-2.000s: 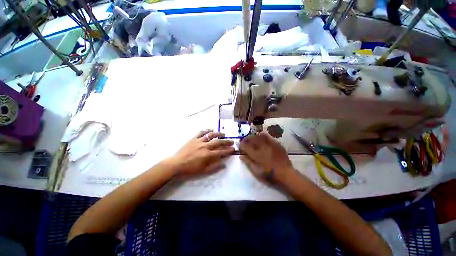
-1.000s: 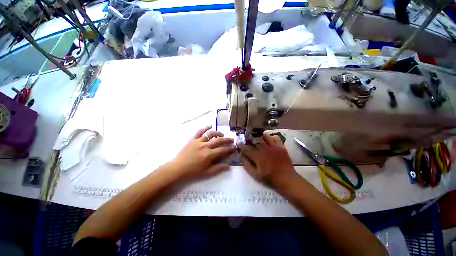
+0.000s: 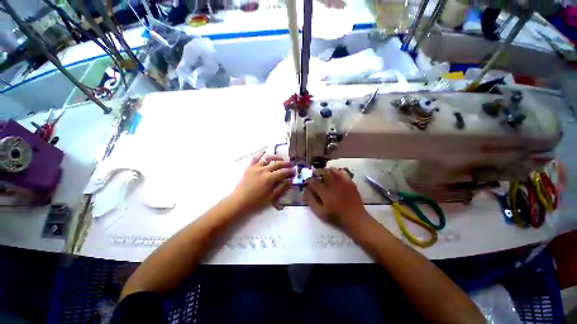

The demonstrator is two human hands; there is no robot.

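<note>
A small white fabric piece (image 3: 302,175) lies under the presser foot of the cream sewing machine (image 3: 405,136), lit bluish-white. My left hand (image 3: 260,180) is at its left, fingertips on or near the piece, a ring on one finger. My right hand (image 3: 335,195) is at its right, fingers bent beside the needle area. The fingertips and the bright glare hide most of the piece, so I cannot tell whether either hand grips it or only presses it down.
Scissors with green and yellow handles (image 3: 414,218) lie right of my right hand. Folded white fabric (image 3: 114,190) lies at the left. Coloured loops (image 3: 534,197) are at the right end. A purple machine (image 3: 28,161) stands far left. Blue baskets (image 3: 88,288) are below the table.
The camera view has shifted. My left hand has moved slightly forward, with its fingers bunched closer beside the needle area. My right hand stays at the right of the needle.
</note>
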